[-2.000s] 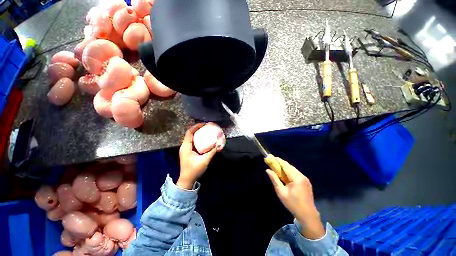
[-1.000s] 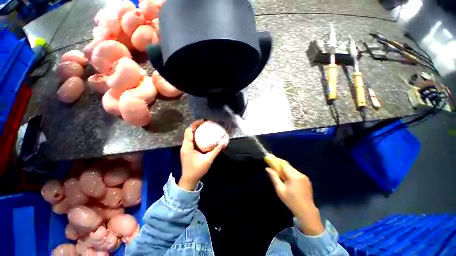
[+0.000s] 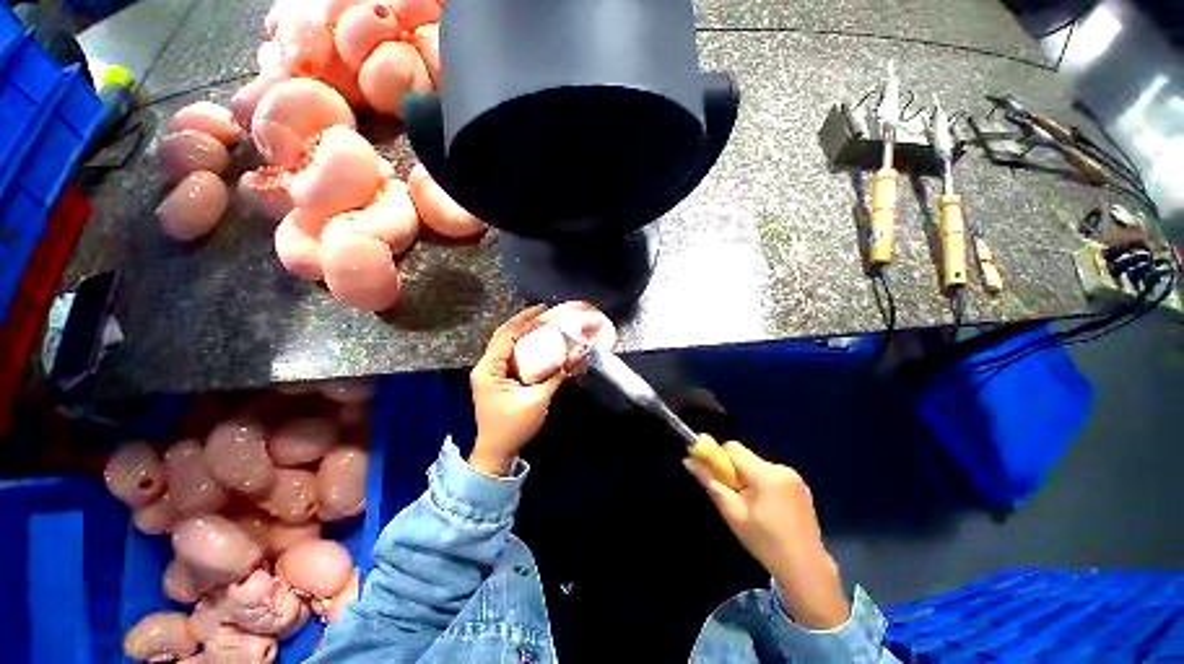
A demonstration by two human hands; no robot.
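Note:
My left hand [image 3: 509, 396] holds a glossy pale pink hollow casting [image 3: 552, 343] just beyond the front edge of the table, its opening turned to the right. My right hand [image 3: 769, 516] grips the yellow-tan handle [image 3: 713, 461] of a long tool. The tool's silvery shaft [image 3: 647, 400] points up and left, and its tip is at the opening of the casting. Whether the tip is inside or only touches the rim I cannot tell.
A big black drum-shaped unit [image 3: 571, 143] stands behind my hands. Pink castings [image 3: 340, 169] lie on the speckled table [image 3: 766, 247] at left; more [image 3: 221, 549] fill a blue crate below. Two wooden-handled irons [image 3: 883, 214] rest at right with black cords. Blue crates [image 3: 1013, 415] stand at lower right.
The tool tip has come down from above the casting to its opening. The casting has been turned in my left hand so that the opening shows. The view has shifted slightly.

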